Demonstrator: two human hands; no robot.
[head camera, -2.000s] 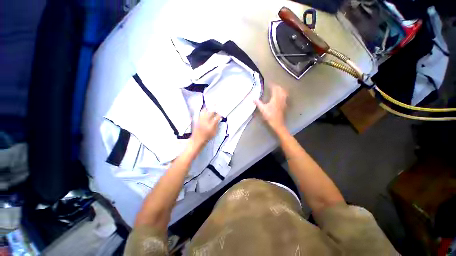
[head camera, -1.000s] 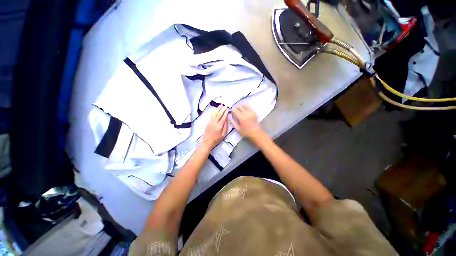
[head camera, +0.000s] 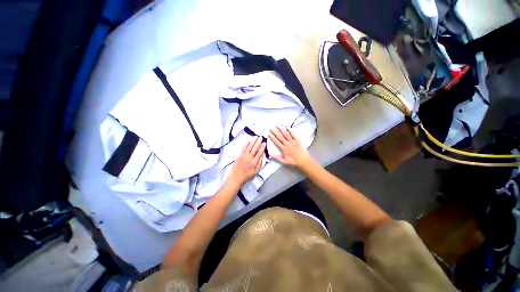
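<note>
A white garment with black panels and narrow black strips (head camera: 194, 114) lies partly folded on the pale pressing table (head camera: 91, 188). My left hand (head camera: 250, 159) lies on the cloth near the garment's front edge, fingers pointing away from me. My right hand (head camera: 288, 148) lies flat beside it, fingers slightly spread. A short black strip shows between and just beyond the fingertips. Both hands press on the cloth from above; I see no cloth gripped. The steam iron (head camera: 342, 71) with its reddish-brown handle sits on the table to the right of the garment, untouched.
Yellow and pale hoses (head camera: 450, 151) run from the iron over the table's right edge. A black square cloth (head camera: 370, 17) lies at the table's far right. Mixed cloth (head camera: 467, 114) is heaped beyond it. A brown box (head camera: 393, 147) stands below the right edge. Folded cloth (head camera: 51, 256) lies at lower left.
My right hand has come from the garment's right edge to beside my left hand. The right part of the garment is spread wider. My hands now lie flatter. The iron remains on the table.
</note>
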